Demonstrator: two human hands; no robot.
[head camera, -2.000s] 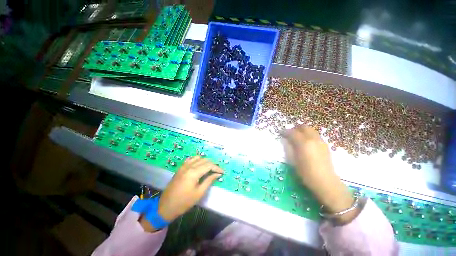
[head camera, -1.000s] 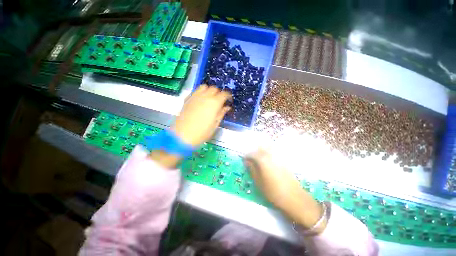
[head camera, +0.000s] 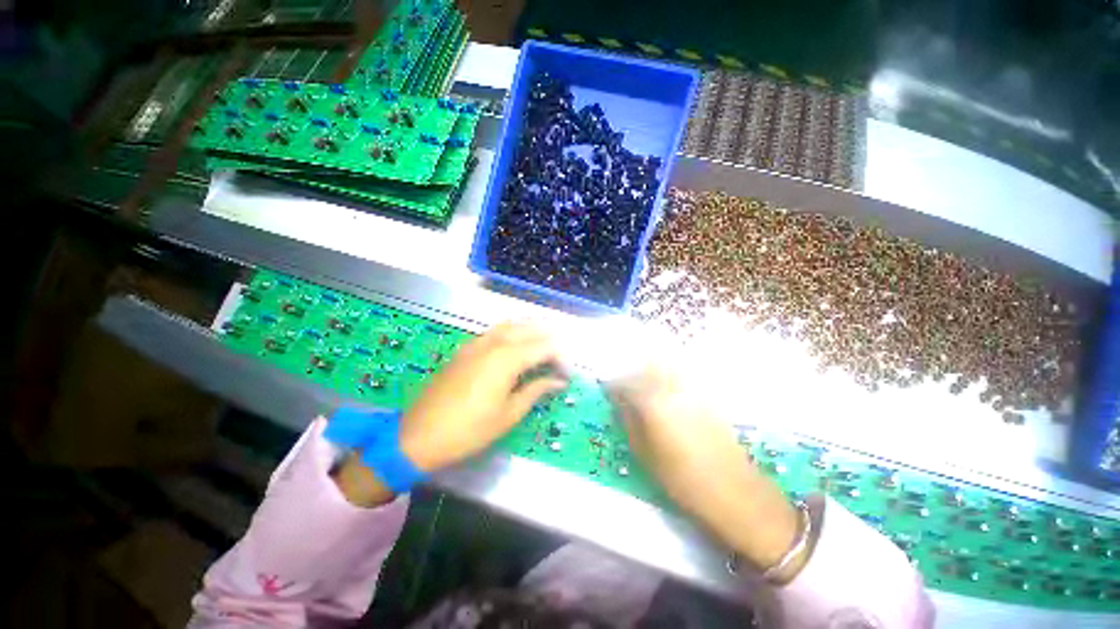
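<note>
My left hand, with a blue wrist strap, is over the green circuit board in the rail. Its fingers are bent, and a small dark thing shows at the fingertips, too blurred to name surely. My right hand is close to its right, over the same board row, blurred in bright glare; whether it holds a part cannot be seen. Dark components lie loose in the blue parts bin beyond my left hand. Copper-brown components lie spread to the right of the bin.
Stacked green panels stand left of the bin. A flat brown block of parts lies behind the loose spread. Another blue bin is cut off at the right edge. The metal rail edge runs along the board row. Racked boards are far left.
My left hand has come out of the blue bin, back over the boards and near my right hand. My right hand has stayed in nearly the same place. The view has shifted slightly.
</note>
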